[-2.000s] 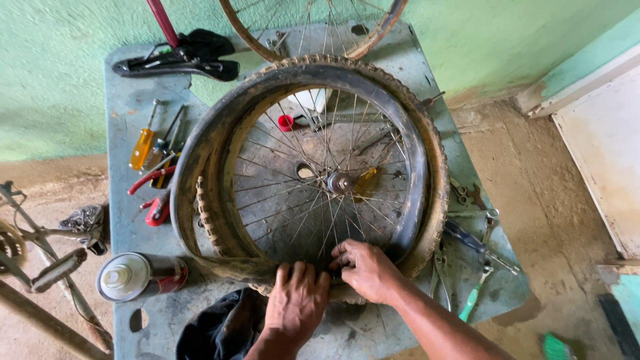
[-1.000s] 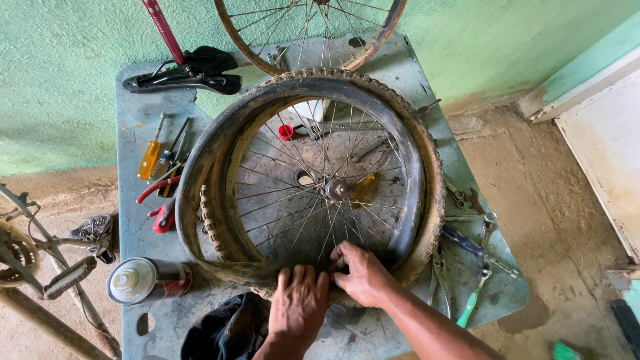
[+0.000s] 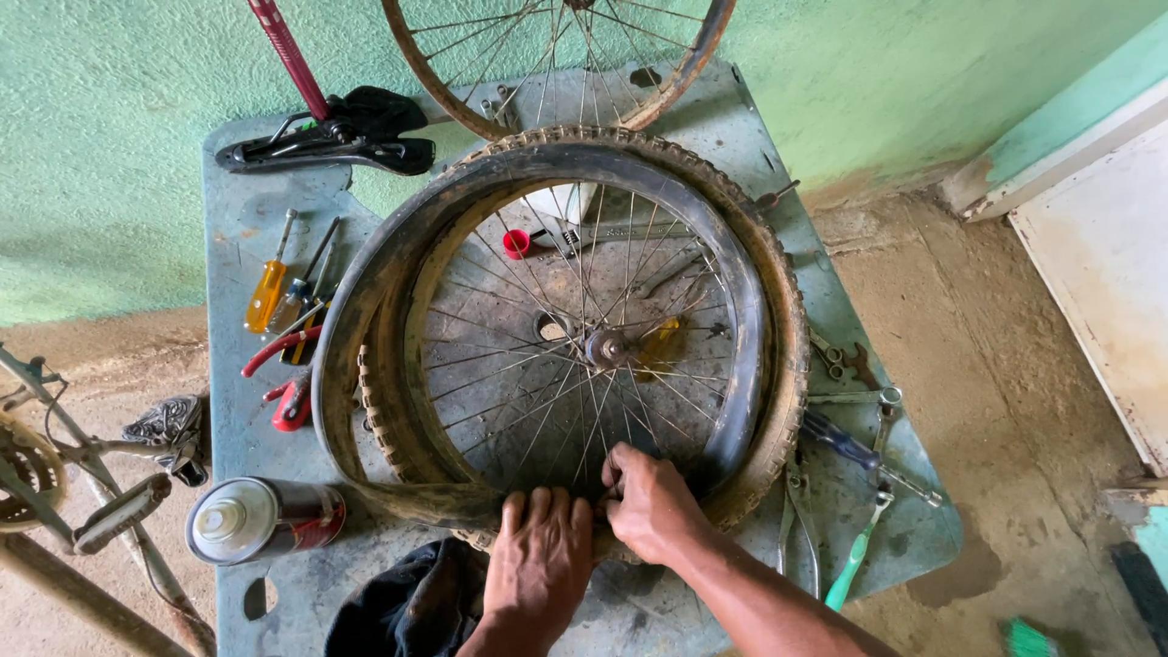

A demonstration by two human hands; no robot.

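Note:
A spoked bicycle wheel (image 3: 610, 350) with a muddy knobby tire (image 3: 792, 319) lies flat on the table. A black inner tube (image 3: 347, 319) rests over the rim on the right and bulges outside the tire on the left. At the wheel's near edge, my left hand (image 3: 540, 557) presses down on the tube and tire with its fingers curled over them. Just to its right, my right hand (image 3: 650, 502) pinches something at the rim by the spokes; its fingers hide what it is.
On the table (image 3: 639, 607) are screwdrivers (image 3: 266, 297), red-handled pliers (image 3: 292, 401), a spray can (image 3: 265, 520), a dark cloth (image 3: 411, 602), wrenches (image 3: 858, 547) and a saddle (image 3: 338, 151). A second wheel (image 3: 497, 128) stands behind. A bicycle frame (image 3: 82, 447) is at left.
Both hands stay at the near edge of the wheel, with only small shifts of the fingers. The wheel and inner tube look much the same.

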